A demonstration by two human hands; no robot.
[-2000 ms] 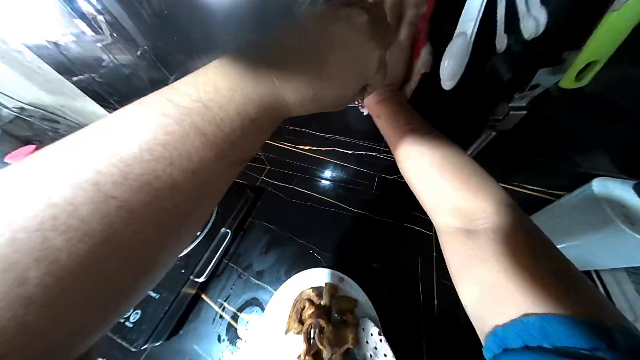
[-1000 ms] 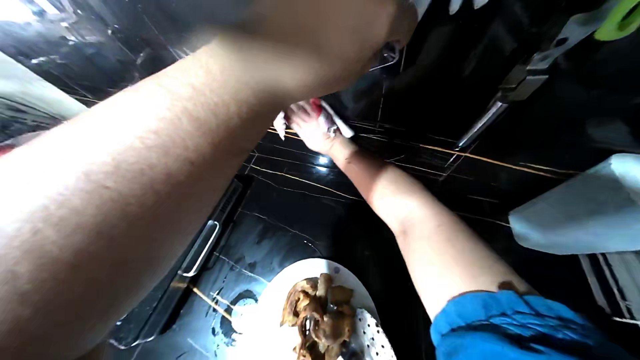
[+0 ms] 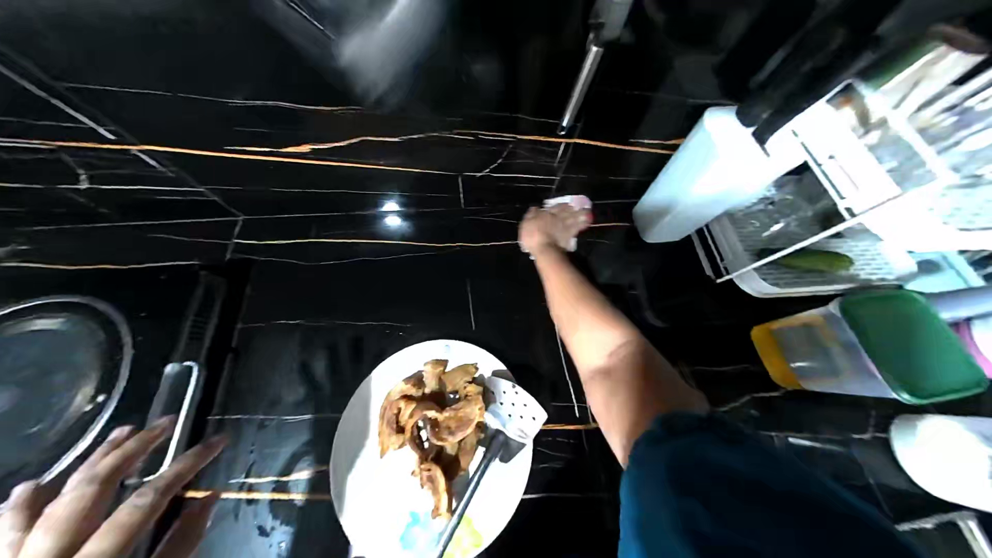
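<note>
My right hand (image 3: 549, 229), at the end of a blue sleeve, presses a pink and white cloth (image 3: 573, 208) on the black marble-patterned surface near the back of the counter. At the lower left, my left hand (image 3: 108, 492) has its fingers spread and holds nothing; it is over the edge of the black stove, near a metal handle (image 3: 180, 422). Between the two arms lies a white plate (image 3: 356, 465) with browned meat pieces (image 3: 438, 418). A slotted spatula (image 3: 515, 409) with a dark handle rests on the plate beside the meat.
A pan or glass lid (image 3: 58, 380) is on the stove at left. At right stand a pale container (image 3: 690, 182) with dark-handled utensils, a white dish rack (image 3: 821, 287) with a green vegetable, and a green-lidded box (image 3: 907, 349). A metal rod (image 3: 581, 85) hangs above.
My left arm has come down from the upper wall to the stove side. My right hand has moved right along the back with the cloth. The view has shifted.
</note>
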